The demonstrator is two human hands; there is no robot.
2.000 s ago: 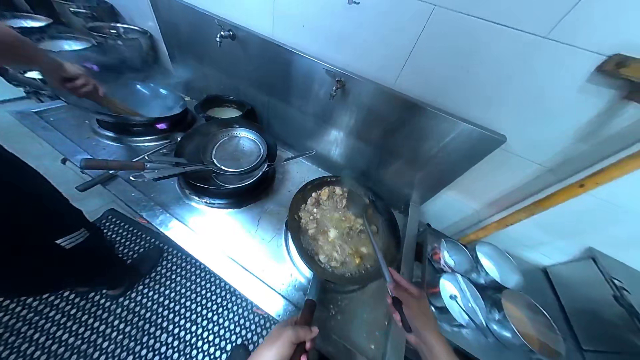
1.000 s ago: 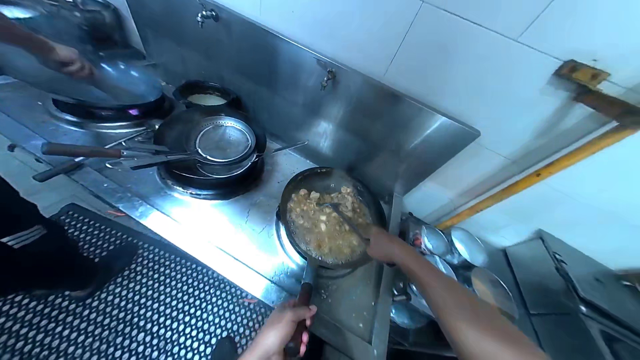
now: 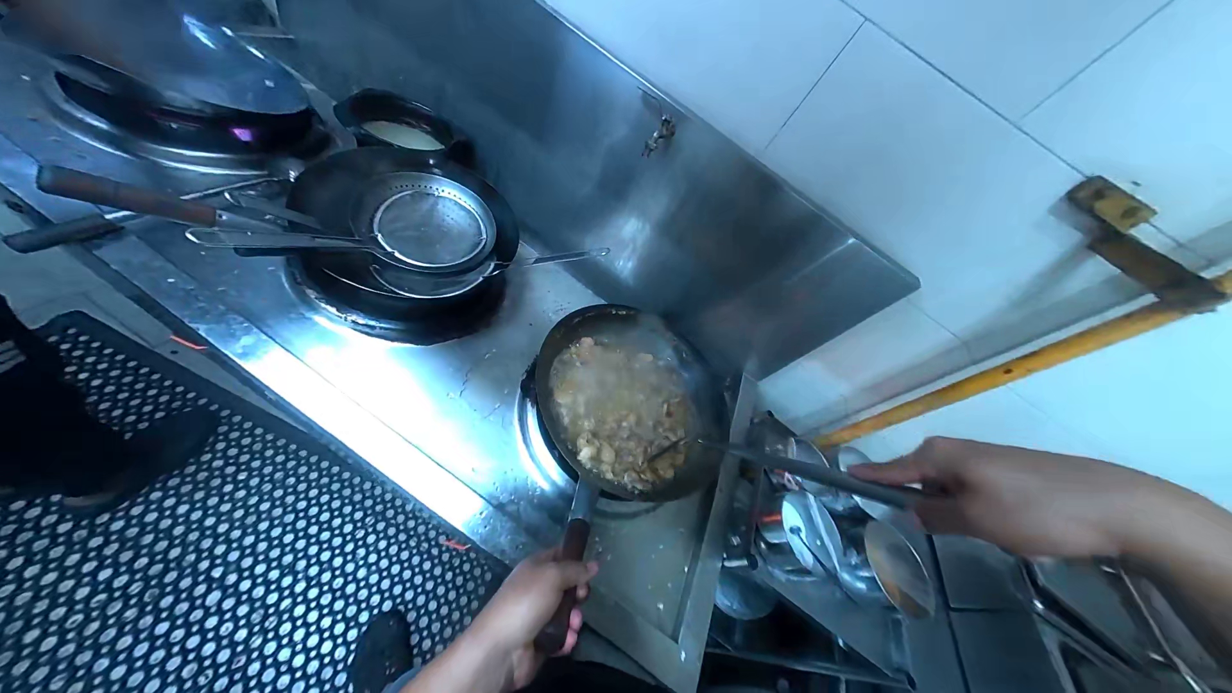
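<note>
A dark wok (image 3: 710, 385) with simmering, steaming food pieces (image 3: 626, 414) in liquid sits on the right burner. My left hand (image 3: 539, 606) is closed around its brown handle (image 3: 568, 587), below the pan. At the right, my right hand (image 3: 948, 481) grips the dark handle of a long cooking utensil (image 3: 818, 470), probably a ladle or spatula. The utensil's working end is among the food near the wok's lower right side, partly hidden by it.
Round strainers (image 3: 433, 226) rest on a second wok (image 3: 327, 183) at the middle burner. Behind it stands a pot of pale liquid (image 3: 399, 135). Another wok (image 3: 221, 72) is tilted at the upper left. Lidded metal containers (image 3: 808, 529) stand right; a person's shoe (image 3: 173, 443) is on the mat (image 3: 241, 549).
My right hand has moved away from the wok to the right since one second ago, still holding the utensil. My left hand stays on the wok handle. The far-left wok has tilted up.
</note>
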